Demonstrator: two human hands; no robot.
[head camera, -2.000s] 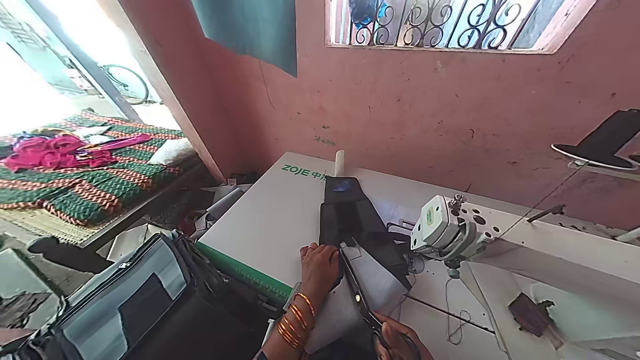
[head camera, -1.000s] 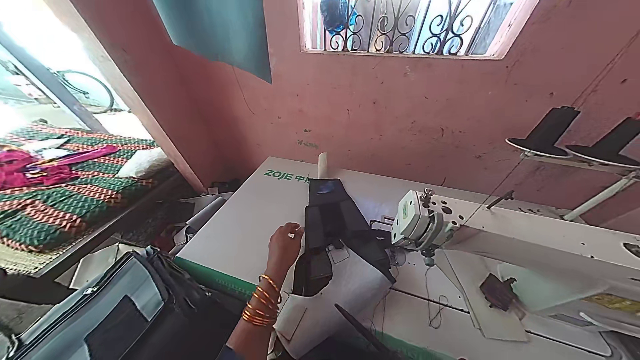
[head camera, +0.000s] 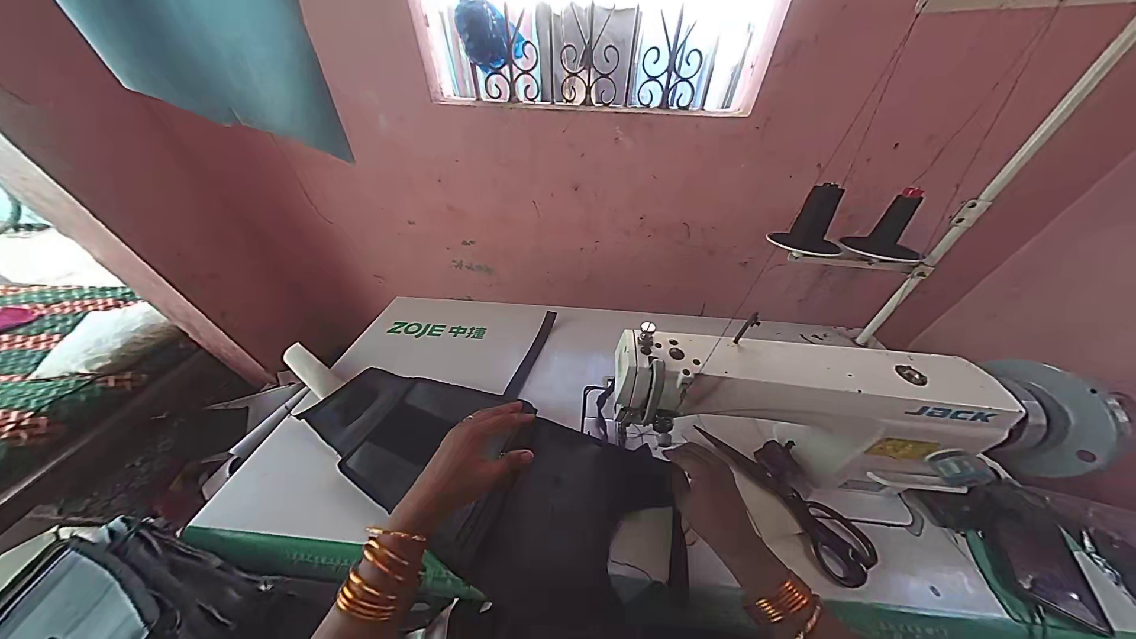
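Observation:
Black fabric (head camera: 559, 497) is spread over the white sewing table (head camera: 426, 355), from the left part of the tabletop down over the front edge. Flat on its upper part rests my left hand (head camera: 475, 457), fingers extended. My right hand (head camera: 706, 484) is at the fabric's right edge, just below the needle area of the white Jack sewing machine (head camera: 825, 386); its fingertips are partly hidden, and whether they pinch the cloth is unclear. Dark-handled scissors (head camera: 812, 524) lie on the table to the right of that hand, blades toward the machine head.
A narrow dark strip (head camera: 531, 355) lies behind the fabric. A white roll (head camera: 312, 371) sticks out at the table's left edge. Thread cones (head camera: 812, 220) stand on a rack at the right. A black and grey bag (head camera: 80, 590) is at the lower left, and a phone-like object (head camera: 1047, 550) lies far right.
The scissors, in my right hand two seconds ago, now lie on the table. My right hand has come to the fabric by the machine. The black fabric is spread wider. The view has turned right.

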